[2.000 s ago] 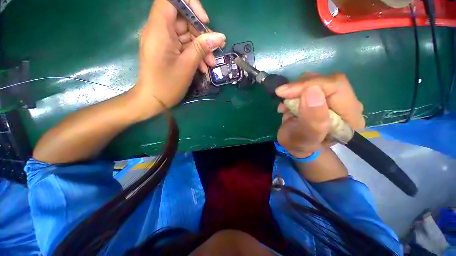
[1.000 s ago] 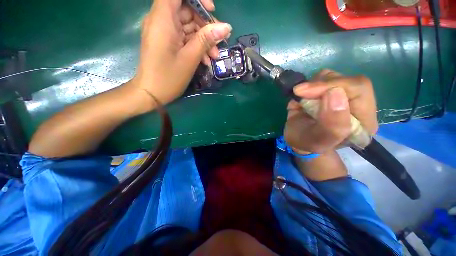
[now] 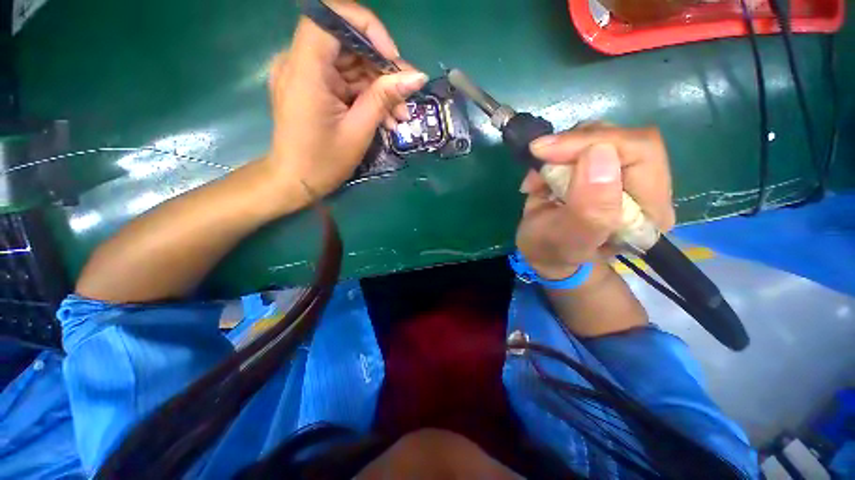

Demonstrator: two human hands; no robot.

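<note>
The watch housing (image 3: 418, 127), a small rounded square with a shiny rim and pale and purplish parts inside, sits in the black soldering fixture (image 3: 456, 129) on the green bench. My left hand (image 3: 328, 112) holds the dark tweezers (image 3: 349, 36), with its fingertips at the housing's upper left edge; the tweezer tips are hard to make out. My right hand (image 3: 600, 192) holds the soldering iron (image 3: 644, 228) by its pale grip. The iron's metal tip is just above and right of the housing, apart from it. My left hand hides the fixture's left part.
A red plastic tray (image 3: 614, 39) lies at the upper right, with black cords (image 3: 757, 112) running down beside it. Thin solder wire (image 3: 141, 148) crosses the green bench mat (image 3: 216, 56) from the left. Black equipment (image 3: 28, 272) stands at the far left edge. Dark hair hangs in front.
The housing in its fixture has turned slightly under my left hand. The iron's tip has moved up and away from the housing's rim. The view has shifted a little.
</note>
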